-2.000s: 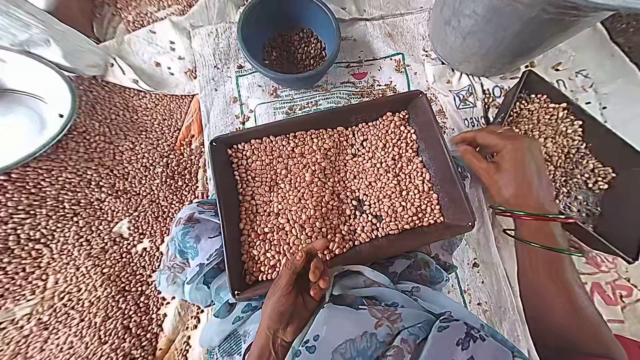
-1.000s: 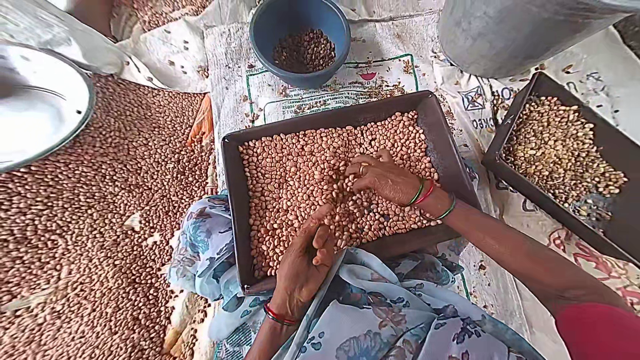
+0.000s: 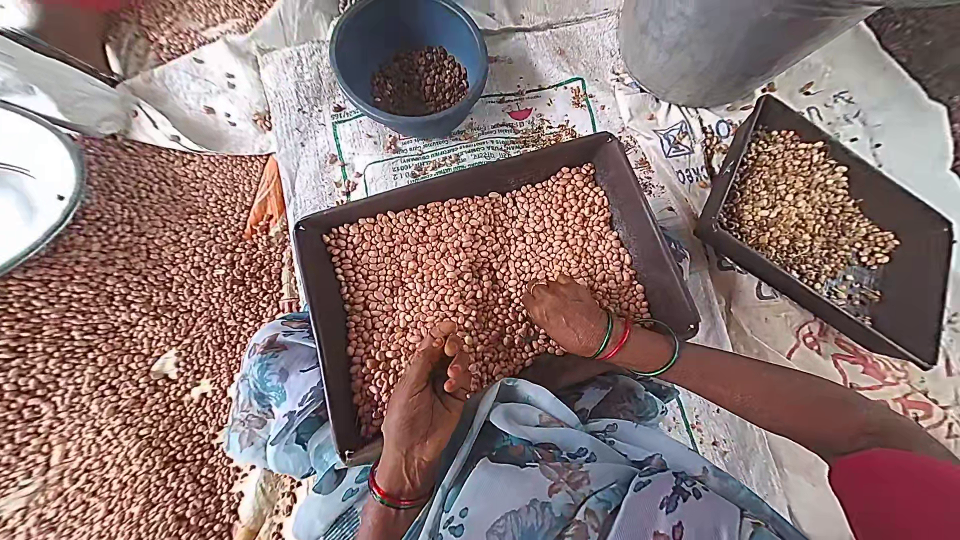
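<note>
A dark rectangular tray (image 3: 495,176) rests on my lap, filled with pinkish-brown peanut kernels (image 3: 420,262). My left hand (image 3: 431,390) is at the tray's near edge, palm turned up with fingers curled; a pale kernel seems to lie at its fingertips, but a grip cannot be made out. My right hand (image 3: 566,311) reaches into the kernels at the tray's right half, fingers pointing down and bent, their tips partly hidden. Green and red bangles circle the right wrist, red ones the left.
Ahead, a blue bowl (image 3: 409,112) holds darker kernels. On the right, a second dark tray (image 3: 911,300) contains yellowish kernels and bits, near a large grey container (image 3: 697,52). Many kernels (image 3: 135,337) cover the ground at left, beside a metal-like dish (image 3: 37,187). Printed sacks (image 3: 300,112) lie underneath.
Two seconds ago my right hand was between the two trays; it then came into the kernels near my left hand. Since then it has moved right, apart from the left hand.
</note>
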